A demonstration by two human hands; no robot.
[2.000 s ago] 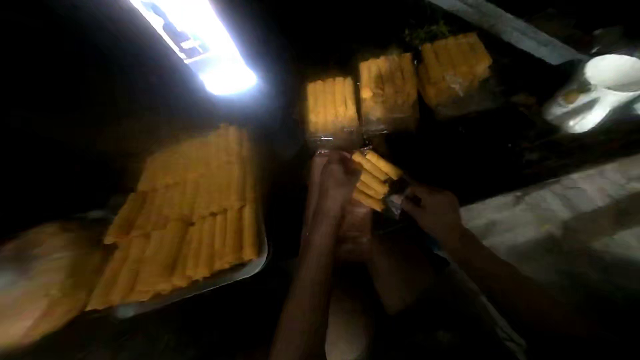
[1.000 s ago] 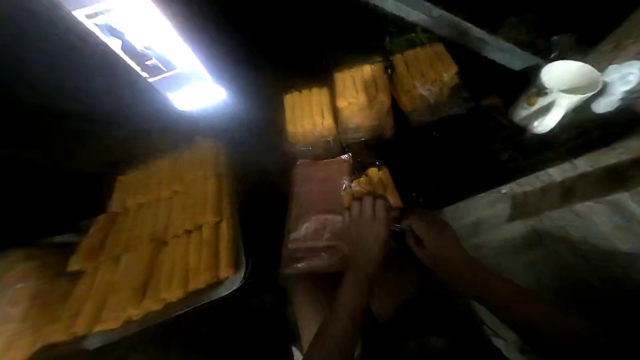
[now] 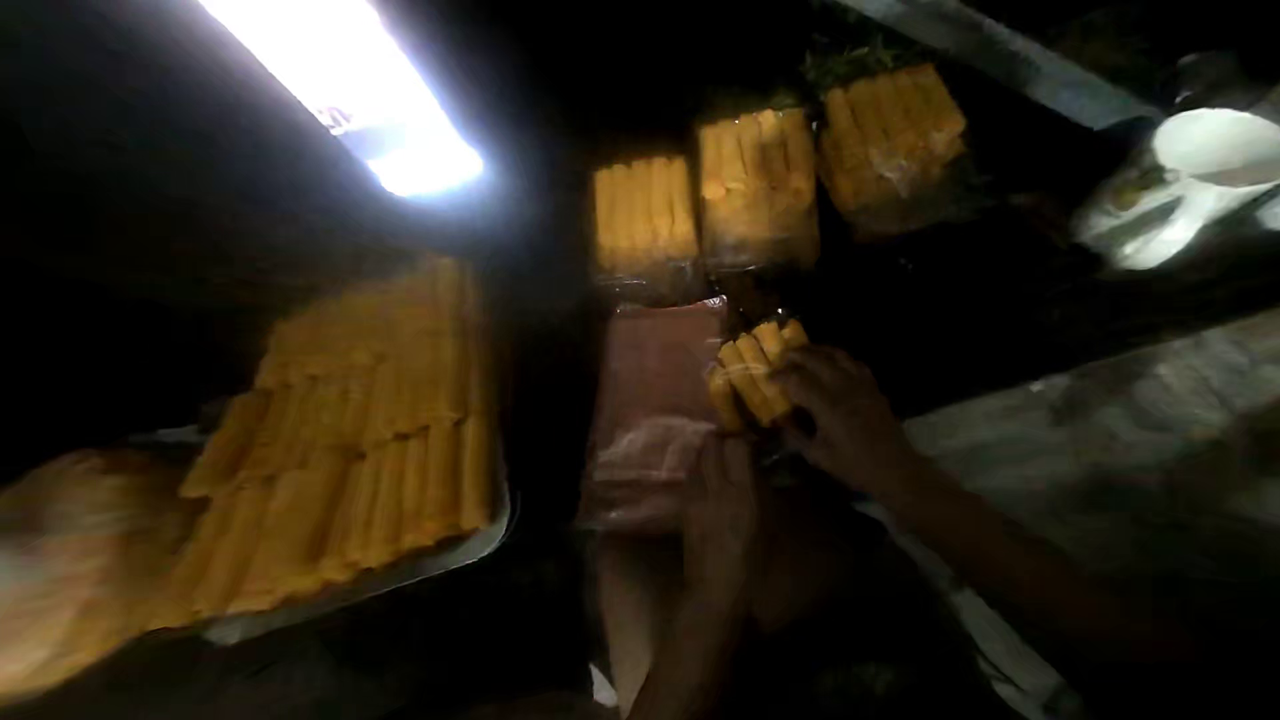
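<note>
A small bundle of yellow-orange rolls (image 3: 752, 375), seemingly in clear plastic, lies between my hands. My right hand (image 3: 840, 415) touches its right side with bent fingers. At its lower left is my left hand (image 3: 722, 490), its fingers near the bundle's lower end and the edge of a pinkish plastic-wrapped pack (image 3: 655, 400). Dim light and blur hide whether either hand grips anything. Packed rolls in clear bags stand beyond: one on the left (image 3: 645, 215), one in the middle (image 3: 758, 180), one on the right (image 3: 893, 145). At left, layered rolls (image 3: 350, 440) fill a metal tray (image 3: 470, 550).
A bright lamp (image 3: 370, 100) shines at the upper left. A blurred plastic bag (image 3: 80, 560) lies beside the tray. At the upper right are a white cup or scoop (image 3: 1215, 150) and a pale bar (image 3: 1010, 65). A pale, rough surface (image 3: 1120, 430) runs along the right.
Two seconds ago my left hand was at the bundle's upper left, over the pinkish pack; it is now at the lower end. My right hand has moved up along the bundle's right side since one second ago.
</note>
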